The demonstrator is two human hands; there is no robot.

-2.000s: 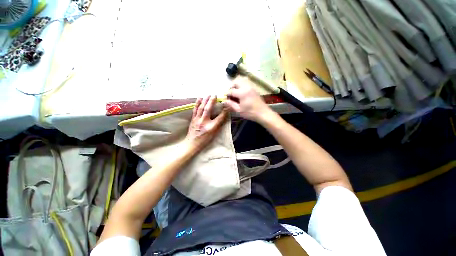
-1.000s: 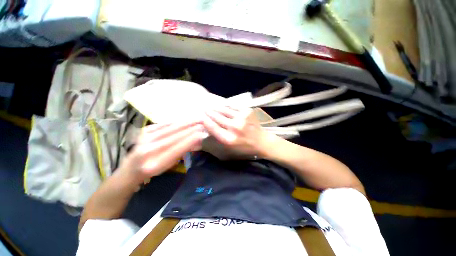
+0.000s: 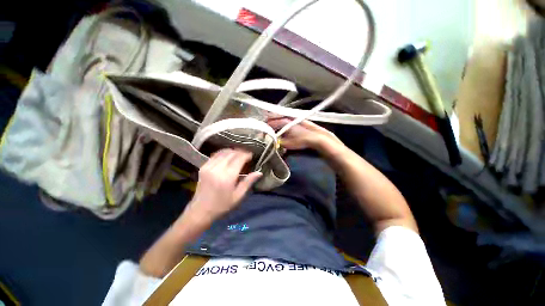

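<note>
A beige tote bag (image 3: 173, 135) is held in front of my apron, its mouth open towards me and its long and short handles standing up and to the right. A bit of yellow shows near the side seam top by my right hand. My left hand (image 3: 222, 179) grips the near rim, its fingertips partly inside the mouth. My right hand (image 3: 299, 134) holds the far right side of the bag, its fingers partly hidden behind the handles.
A hammer (image 3: 428, 83) lies on the white-topped table, across the red steel bar (image 3: 311, 52) at its edge. A dark slim tool (image 3: 481, 136) lies further right, beside grey-beige hanging pieces (image 3: 521, 113). Beige bags with yellow lines (image 3: 66, 143) are heaped at left.
The bag has come off the table edge to in front of the apron. It has been turned, and its mouth is now open with the handles raised. The hammer remains on the table.
</note>
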